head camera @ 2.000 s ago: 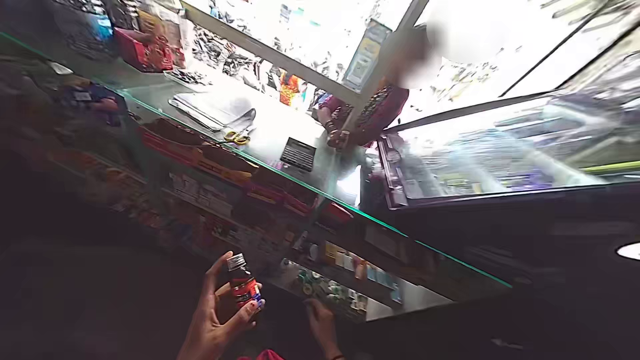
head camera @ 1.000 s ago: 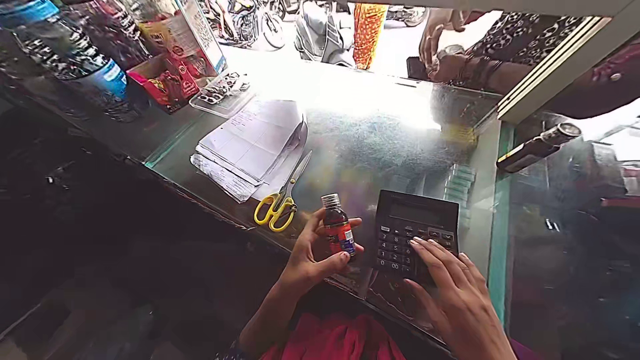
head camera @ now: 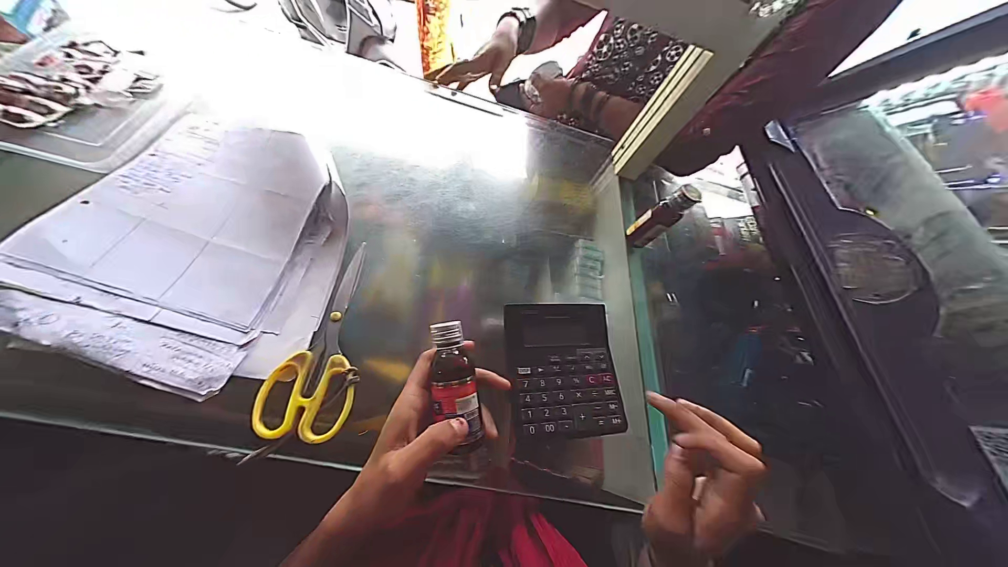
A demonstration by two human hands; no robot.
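Observation:
My left hand (head camera: 429, 425) is closed around a small dark glass bottle (head camera: 455, 386) with a silver screw cap and a red label; the bottle is upright at the counter's near edge. Just right of it a black desk calculator (head camera: 563, 370) lies on the glass counter. Right of the calculator hovers my right hand (head camera: 705, 472), fingers partly curled and apart, holding nothing. Yellow-handled scissors (head camera: 305, 394) lie left of the bottle, beside a stack of papers (head camera: 181, 228) that bear handwriting.
A plastic tray (head camera: 87, 134) of small wrapped items stands at the left. Another dark bottle (head camera: 664, 216) is past the counter's right edge, by a pale frame post (head camera: 661, 118). Across the glass counter (head camera: 441, 213) are another person's hands (head camera: 492, 59), near a dark object.
My right hand has moved off the calculator keys to its right. The left hand still holds the bottle. The other person's hand now reaches onto the counter's far edge. The view has moved closer.

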